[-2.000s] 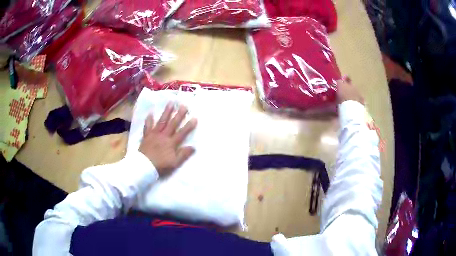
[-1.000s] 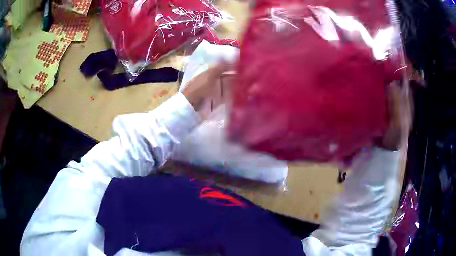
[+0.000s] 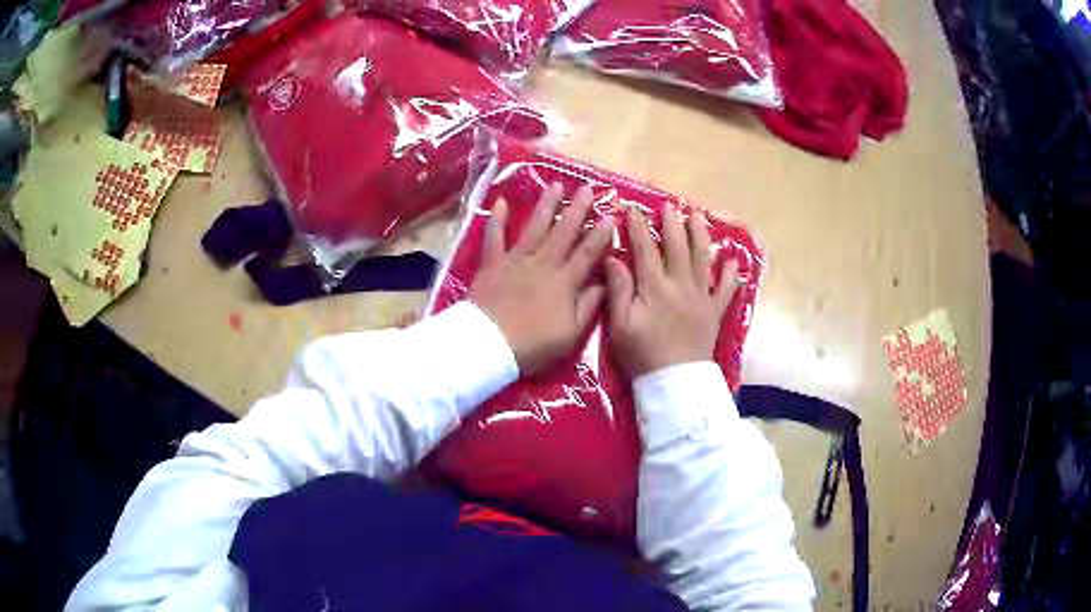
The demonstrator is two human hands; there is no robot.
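A red bagged garment [image 3: 562, 418] lies flat in front of me, its clear film shiny and creased. My left hand [image 3: 538, 287] and my right hand [image 3: 672, 293] rest palm down on its upper half, side by side with fingers spread. Neither hand grips anything. A dark tying strip lies on the table and shows on both sides of the bag, at the left [image 3: 359, 277] and at the right [image 3: 802, 409]. Whether it runs under the bag is hidden. The bag's lower edge meets my dark apron.
Red bagged garments [image 3: 371, 120] lie at the back and left, a loose red garment [image 3: 837, 78] at the back right. Yellow sticker sheets [image 3: 90, 197] lie at the left, another sticker sheet [image 3: 927, 380] at the right. Thread snips [image 3: 828, 478] lie by the right strip.
The red bagged garment from the right was lifted and now lies in front of me, where the white side showed. Both hands have come together on top of it.
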